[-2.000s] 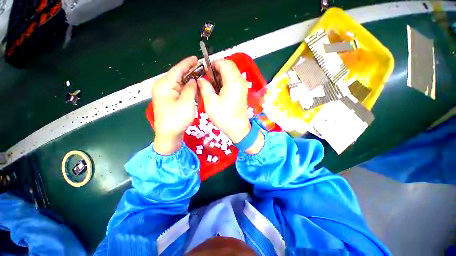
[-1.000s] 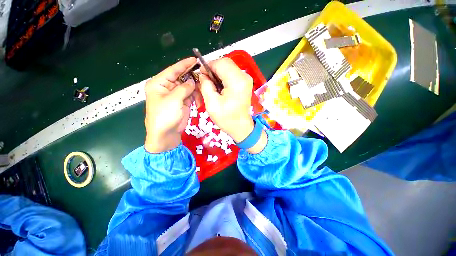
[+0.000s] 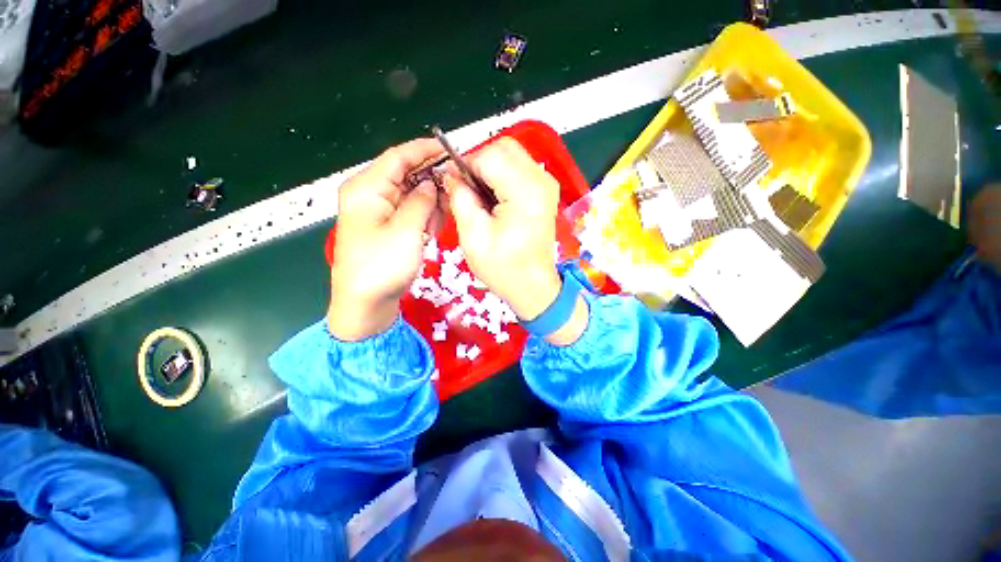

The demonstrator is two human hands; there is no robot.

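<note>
My left hand [image 3: 379,236] holds a small dark electronic module [image 3: 428,173] between thumb and fingers, over the upper part of the red tray [image 3: 467,373]. The fingers hide much of the module. My right hand [image 3: 507,225], with a blue band on the wrist, holds grey metal tweezers [image 3: 463,165] that slant up to the left. Its thumb is close beside the module; whether they touch cannot be told. Many white pieces [image 3: 456,294] lie scattered in the red tray below the hands.
A yellow tray [image 3: 851,143] with striped sheets [image 3: 689,170] stands right. A tape roll [image 3: 144,384] circles a module at left. Modules [image 3: 510,52] [image 3: 205,194] lie on the dark green belt beyond the white strip [image 3: 269,209]. Blue sleeves of other people show at both sides.
The belt modules have moved to the right. Both hands have stayed over the red tray, with small shifts of the fingers and tweezers. A person's hand has appeared at the right edge.
</note>
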